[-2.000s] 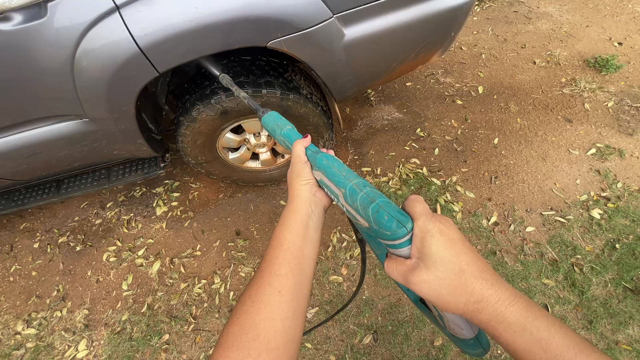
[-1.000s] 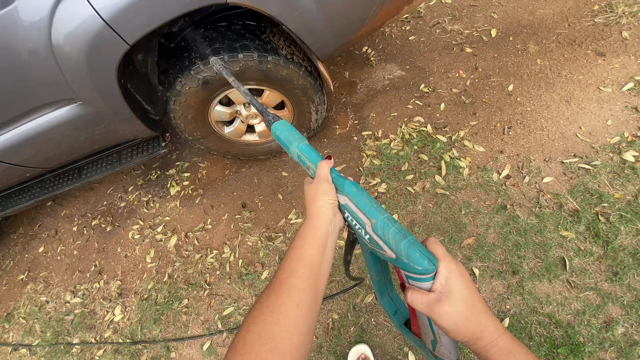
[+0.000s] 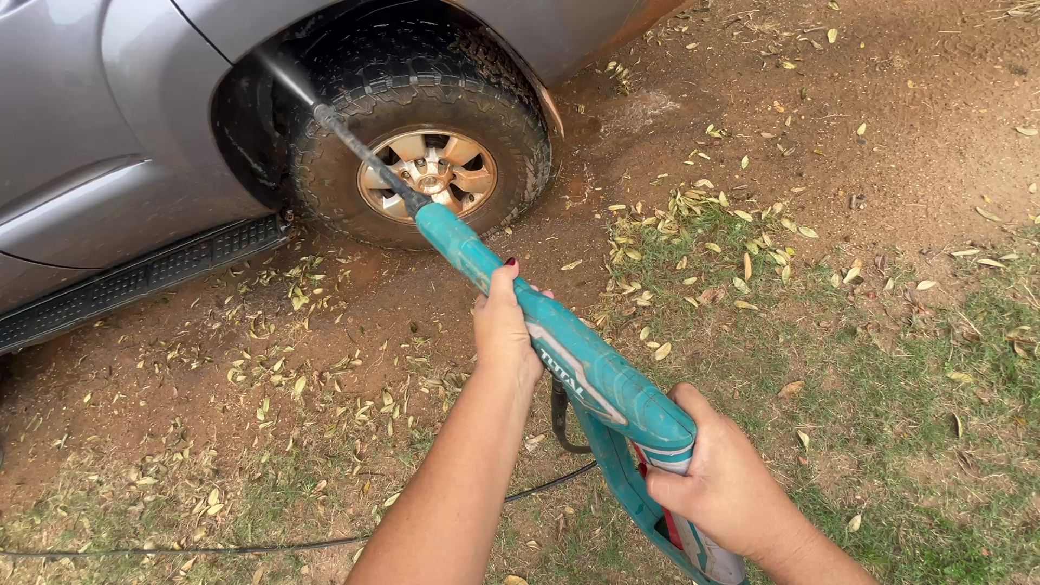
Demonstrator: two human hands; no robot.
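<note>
Both my hands hold a teal Total pressure washer gun [image 3: 605,349]. My left hand [image 3: 508,325] is closed around its barrel, and my right hand [image 3: 715,479] grips the rear handle beside the red trigger. The black lance [image 3: 370,158] points up and left across the wheel. A fan of water spray [image 3: 284,75] leaves its nozzle toward the wheel arch and the upper left of the tire. The off-road tire [image 3: 337,183] is wet and dark on top, brown with mud on its sidewall. Reddish mud coats the alloy wheel rim [image 3: 463,154].
A grey vehicle body [image 3: 187,138] with a black running board [image 3: 146,276] stands at the upper left. Below the gun, a black hose [image 3: 284,547] runs along the ground. Brown dirt [image 3: 780,146], scattered dry leaves and patchy grass [image 3: 918,471] surround the vehicle.
The lance tip has moved down from the wheel arch two seconds ago, to the tire's upper left. Both hands keep their hold on the gun. The view has tilted and shifted.
</note>
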